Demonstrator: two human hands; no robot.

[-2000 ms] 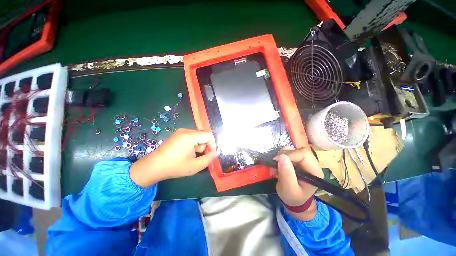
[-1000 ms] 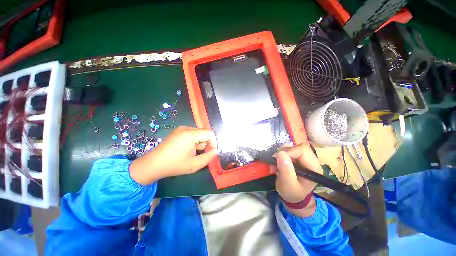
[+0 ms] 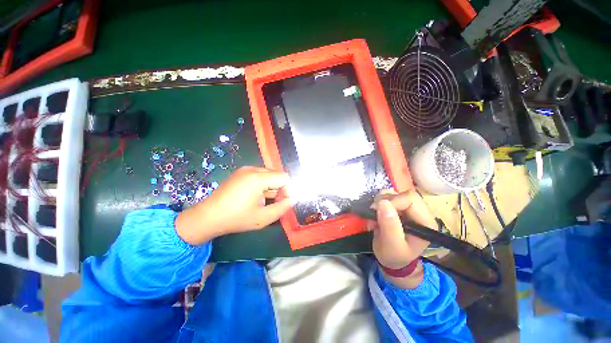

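The tablet assembly (image 3: 324, 120) lies in the orange-red holding fixture (image 3: 260, 127) in front of me. Its near end, with the circuit board (image 3: 335, 206), is bright with glare. My left hand (image 3: 238, 204) rests at the fixture's left edge, thumb and index fingertips nearly together at the board's left end; whether they pinch something small is hidden by glare. My right hand (image 3: 400, 231) holds the black soldering iron (image 3: 445, 244) like a pen, its front end over the board's right part. The iron's tip is lost in the glare.
Small round components (image 3: 181, 175) lie loose left of the fixture. A white parts tray (image 3: 74, 174) and black blocks (image 3: 119, 124) are farther left. On the right are a fume fan (image 3: 423, 87), a white cup (image 3: 484, 161) of silvery bits and cardboard (image 3: 512, 194). Another orange-red frame (image 3: 80, 40) is at upper left.
The iron's front end and my right hand have shifted slightly over the board. My left hand stays in nearly the same place. The orange-red frame at upper left shows slightly farther right.
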